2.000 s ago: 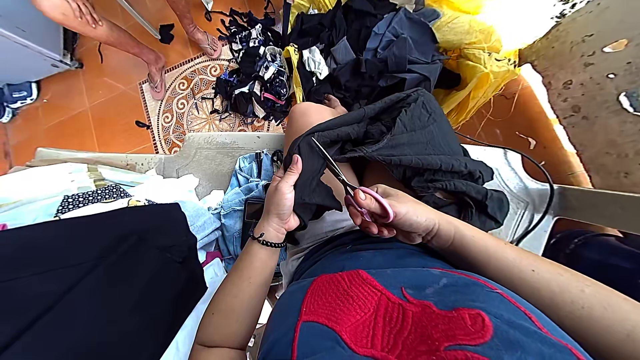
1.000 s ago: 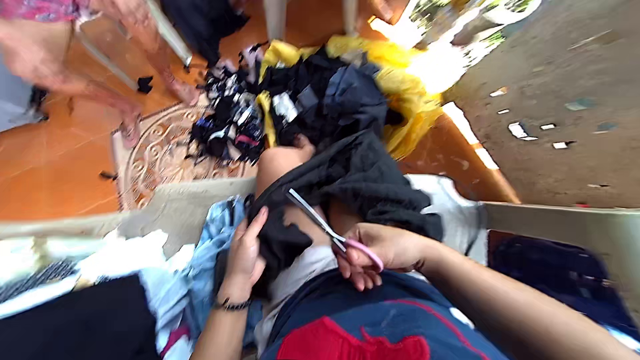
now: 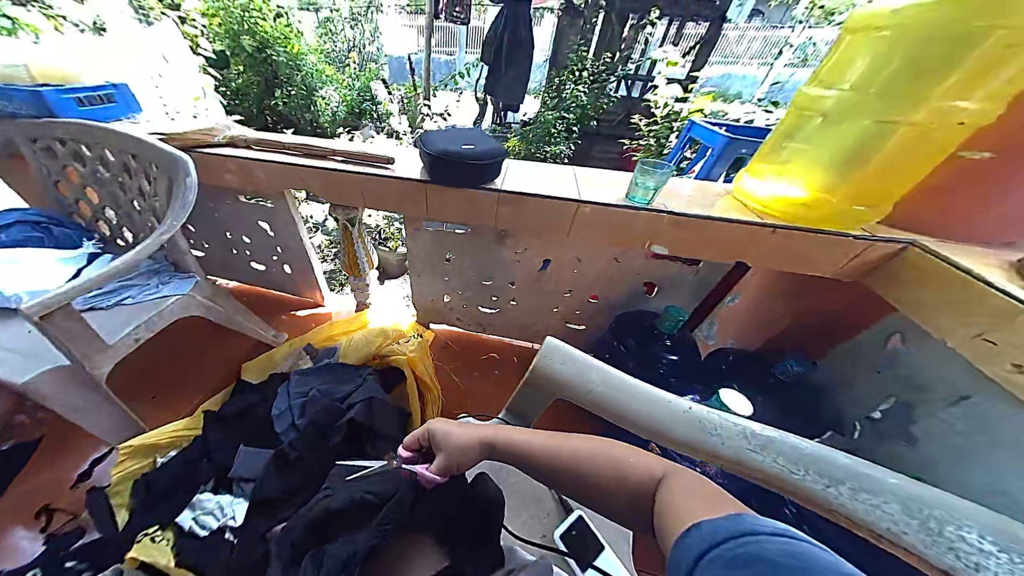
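Note:
My right hand (image 3: 452,448) holds a pair of scissors (image 3: 400,466) by its pink handles, the blades pointing left and slightly apart. Just beneath the scissors lies black cloth (image 3: 352,512), spread over my lap. Beyond it, a heap of dark clothes (image 3: 320,408) rests on a yellow plastic bag (image 3: 416,360) on the floor, with a pale scrap of cloth (image 3: 212,512) among them. My left hand is out of view.
A plastic armrest (image 3: 680,424) runs along my right. Near my seat lies a white device (image 3: 588,544) with a black cable. A tiled ledge (image 3: 552,180) bears a black case (image 3: 462,156), a green glass (image 3: 649,182) and a yellow container (image 3: 896,112). Another plastic chair (image 3: 180,184) stands left.
The view has swung up and to the right, toward the ledge and garden. My left hand has gone out of view. The scissors remain in my right hand.

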